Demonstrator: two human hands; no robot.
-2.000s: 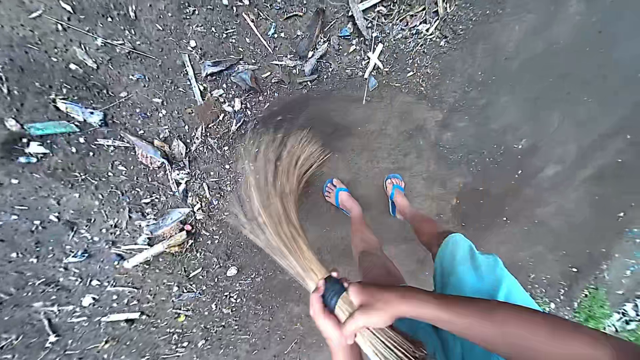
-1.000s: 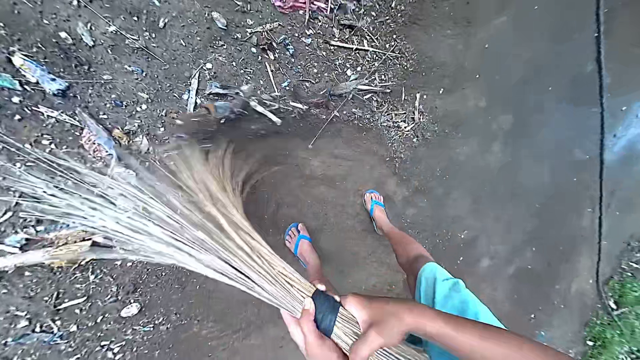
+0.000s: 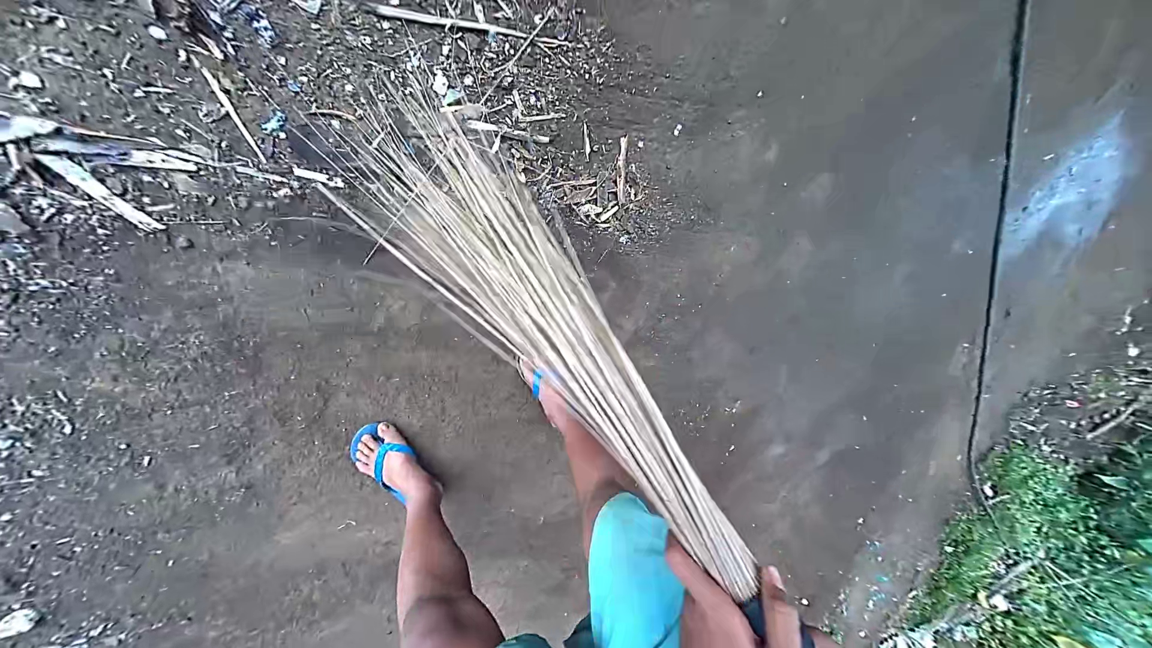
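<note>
A stick broom of long pale ribs (image 3: 576,333) runs from the bottom right up to the left, its tips fanned out over the ground near scattered litter. My left hand (image 3: 711,603) wraps the broom beside its black binding (image 3: 754,616), at the bottom edge; fingers show on the binding's right side. A sliver of skin farther right at the frame edge may be my right hand, but its grip is cut off from view. The spread ribs pass over one of my feet, in a blue flip-flop (image 3: 537,383).
My other foot wears a blue flip-flop (image 3: 382,463) on bare earth. Sticks and debris (image 3: 99,189) lie at the upper left, with a small pile of chips (image 3: 603,193) beyond the broom. A dark line (image 3: 994,243) crosses the right side, above green plants (image 3: 1044,540).
The broom has swung from pointing left to pointing up and left, and its fan has moved rightward relative to my feet. My hands are now lower in the view, partly cut off.
</note>
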